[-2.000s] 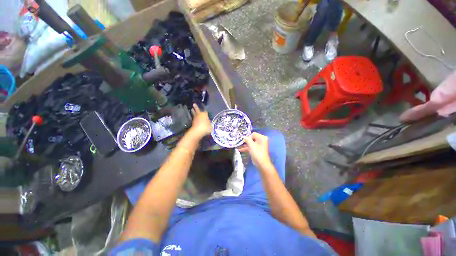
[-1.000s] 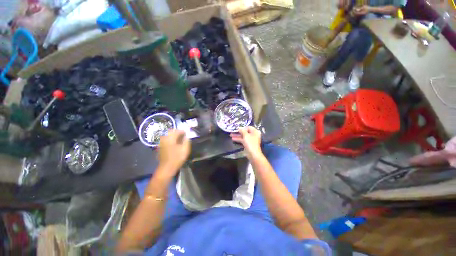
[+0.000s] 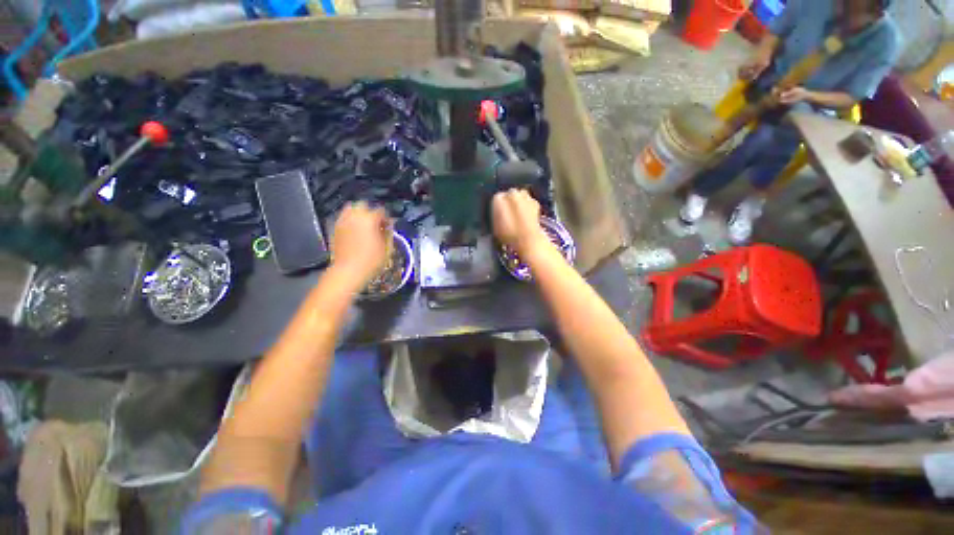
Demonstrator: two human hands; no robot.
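The dark green hand press [image 3: 457,188] stands upright at the middle, with a metal fixture [image 3: 457,263] at its base. A red-knobbed lever [image 3: 502,134] is on its right side. My left hand [image 3: 361,242] is over the left parts bowl [image 3: 393,274], blurred; its fingertips are hidden and I cannot tell if it holds something. My right hand [image 3: 516,222] is at the upper left edge of the right parts bowl [image 3: 554,251], just below the lever's hub; its fingers are bent and their tips are hidden. Both bowls contain small shiny metal parts.
Black plastic parts [image 3: 230,125] are heaped behind the press. A phone [image 3: 292,222], a green ring [image 3: 262,247] and another metal-parts bowl [image 3: 186,282] lie left. An open sack [image 3: 416,389] is below the press. A red stool [image 3: 779,293] and a seated person [image 3: 816,63] are right.
The view has turned and the press now stands upright in it. My right hand has moved from the right bowl's front edge to its upper left. My left hand is still by the left bowl.
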